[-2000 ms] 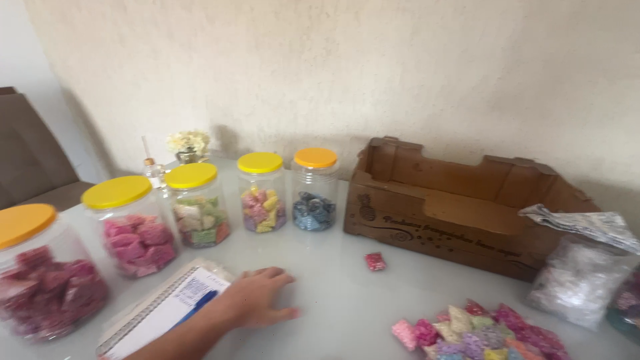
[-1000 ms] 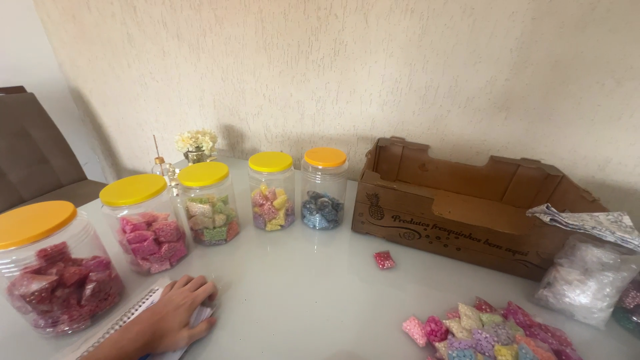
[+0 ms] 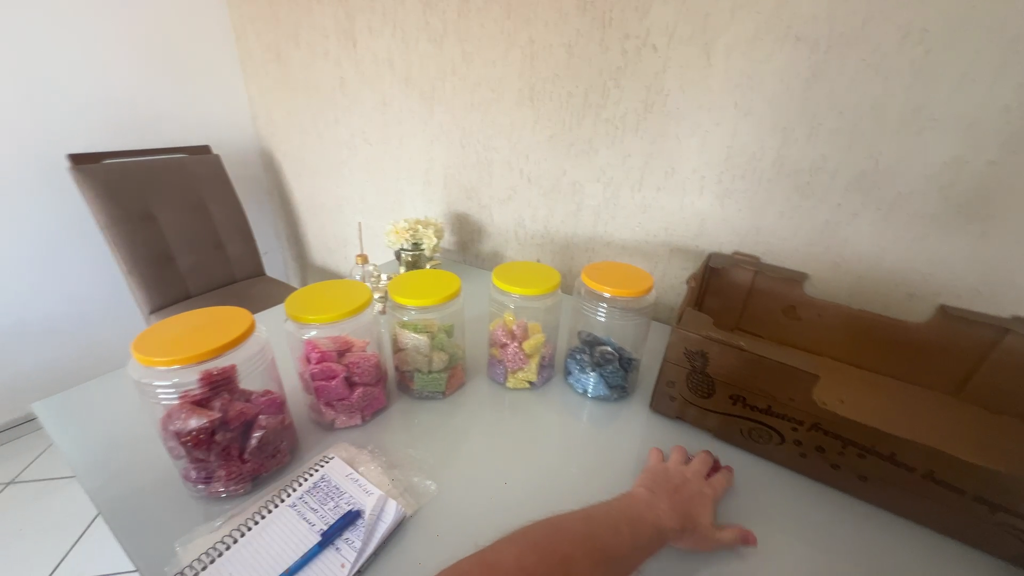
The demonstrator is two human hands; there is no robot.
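My left hand (image 3: 686,500) is palm down over the glass-topped table, its thumb spread to the right. A small red packet (image 3: 714,465) shows only partly at its fingertips; it does not look gripped. My right hand is out of view. To the left lies a spiral notebook (image 3: 272,538) with handwriting, a blue pen (image 3: 320,544) across it. Clear lidded jars stand in a curved row, holding small packets: dark red (image 3: 228,432), pink (image 3: 344,380), green and cream (image 3: 428,360), yellow, pink and lilac (image 3: 522,352), and blue (image 3: 602,368).
An open cardboard box (image 3: 760,436) with a printed pineapple stands at the right. Clear plastic (image 3: 408,480) lies beside and under the notebook. Behind the jars are a flower vase (image 3: 414,248) and a small bottle (image 3: 362,270). A padded chair (image 3: 180,224) stands beyond the table at left.
My left hand has moved right, from the notebook to the red packet, which lay uncovered on the table before. The view has swung left, and the loose pile of packets is out of frame.
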